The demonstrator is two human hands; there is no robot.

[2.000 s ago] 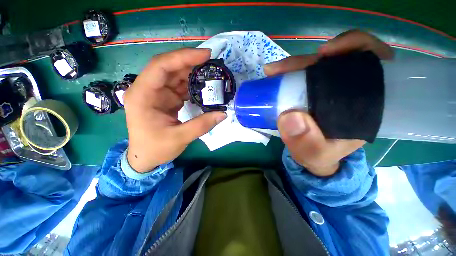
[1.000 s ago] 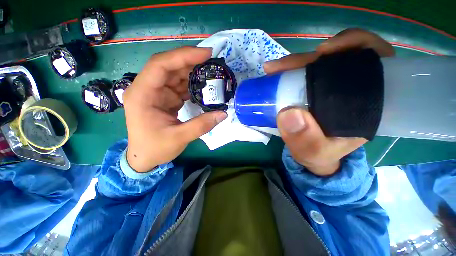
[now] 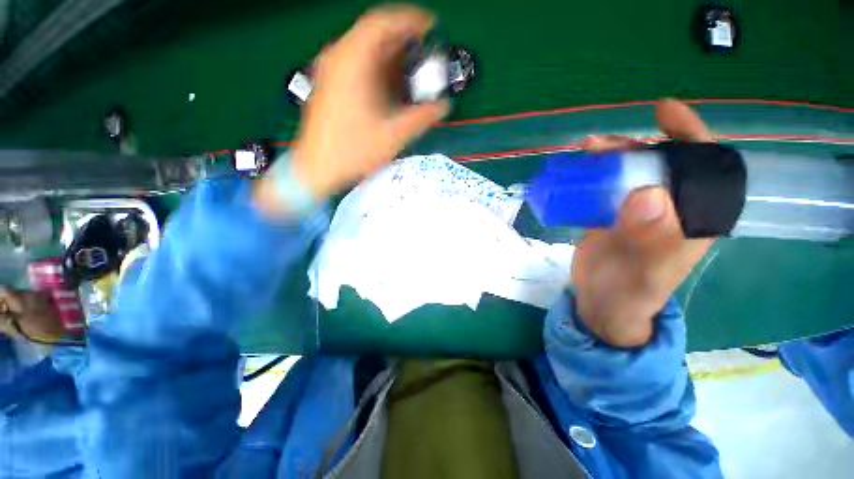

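Note:
My left hand (image 3: 360, 103) is blurred and reaches over the dark green belt. Its thumb and fingers are around a blurred round electronic module (image 3: 429, 77) with a white square. Another module (image 3: 461, 69) stands close beside it. My right hand (image 3: 637, 243) holds the dispensing syringe (image 3: 796, 196) level around its black grip sleeve (image 3: 707, 190). The blue front end (image 3: 576, 190) points left, and its thin needle (image 3: 513, 191) shows over the edge of the white cloth (image 3: 412, 243), which has blue specks and lies on the green bench.
Other modules stand at the belt's far right (image 3: 719, 30), left of centre (image 3: 300, 86), far left (image 3: 114, 123) and by the guide rail (image 3: 249, 159). A parts tray (image 3: 150, 220) with dark items is at left. Another person's hand (image 3: 21, 313) is at the left edge.
My left hand has moved forward from above the cloth to the belt with a module. My right hand and syringe have moved slightly right and away from the module. The view has shifted, showing more belt.

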